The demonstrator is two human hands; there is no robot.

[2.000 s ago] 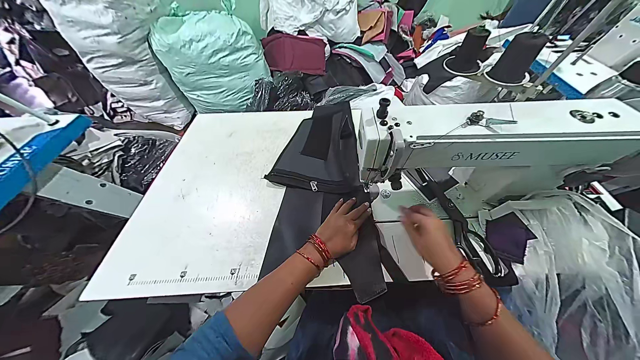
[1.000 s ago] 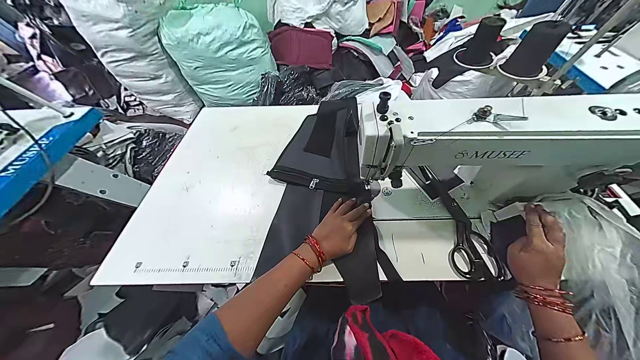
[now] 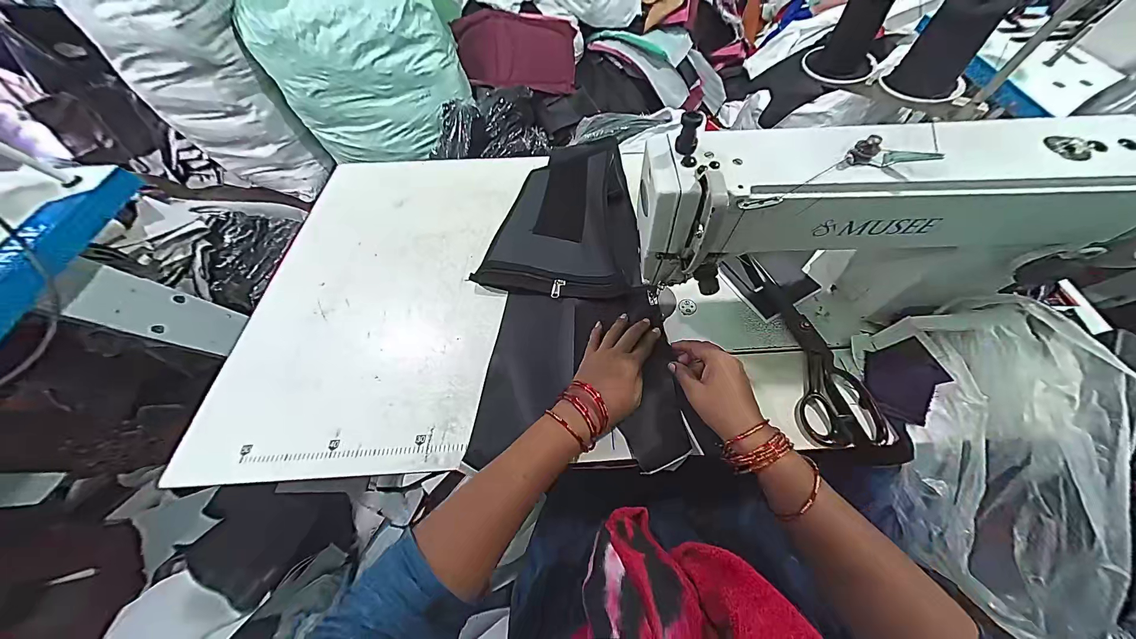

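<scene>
Black and dark grey fabric panels [image 3: 532, 355] with a zipper [image 3: 557, 288] across them lie on the white sewing table [image 3: 373, 293]. Their right edge runs under the presser foot [image 3: 654, 295] of a white Musee sewing machine [image 3: 852, 195]. Flat on the fabric, my left hand [image 3: 619, 368] rests just in front of the needle area, fingers a little spread. My right hand [image 3: 714, 386] pinches the fabric's right edge between thumb and fingers. Black-handled scissors [image 3: 830, 390] lie on the table right of my right hand.
Clear plastic with dark pieces [image 3: 1021, 444] is at the right. Behind the table stand stuffed mint-green [image 3: 351, 80] and white sacks [image 3: 195, 80], beside a heap of cloth. Black thread cones [image 3: 945, 49] stand behind the machine. Fabric scraps [image 3: 266, 532] lie below the table's front edge.
My right hand has come back left from the dark pieces by the plastic to the fabric edge near the presser foot. My left hand has stayed on the fabric.
</scene>
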